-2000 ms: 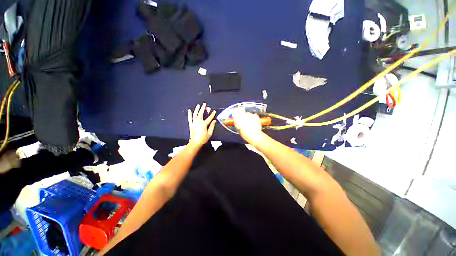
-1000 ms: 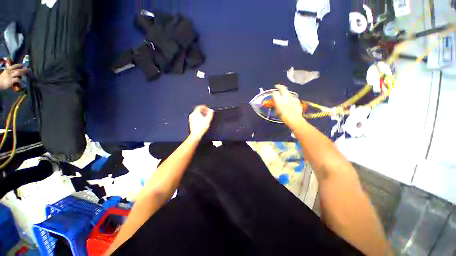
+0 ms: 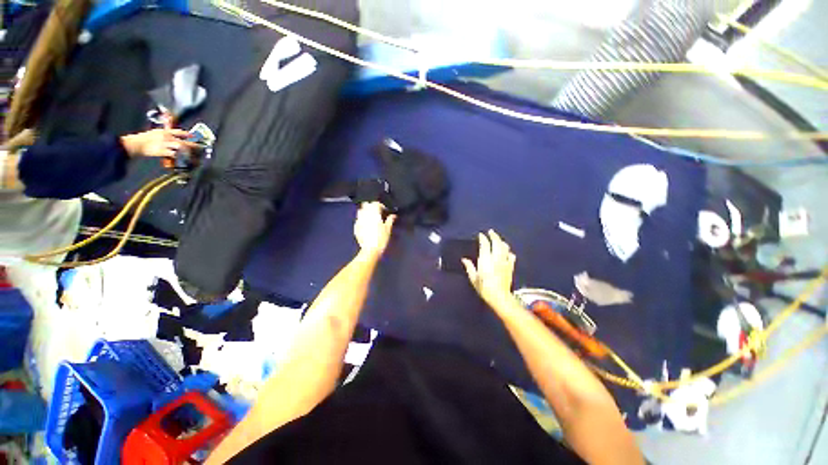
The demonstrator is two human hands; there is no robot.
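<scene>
My left hand [image 3: 373, 229] is at the lower edge of a loose pile of black fabric pieces [image 3: 420, 186], its fingertips touching a piece; I cannot tell if it grips. My right hand [image 3: 493, 266] is off the iron, at the right edge of a small dark stack of pieces [image 3: 458, 255]; whether it holds one is unclear. The steam iron [image 3: 569, 329] with its orange-brown handle stands on the navy cover, partly behind my right forearm. A pale scrap [image 3: 603, 291] lies above the iron.
A black padded board [image 3: 242, 182] with a white V-shaped piece [image 3: 288, 64] is at left. Another person's hand [image 3: 158, 143] holds an iron beyond it. White curved pieces [image 3: 626, 213] lie at right. Yellow hoses cross the top. Blue [image 3: 113, 390] and red [image 3: 177, 431] baskets are at lower left.
The view has shifted left and upward. My right hand has let go of the iron and moved to the small stack. My left hand has moved up to the loose pile.
</scene>
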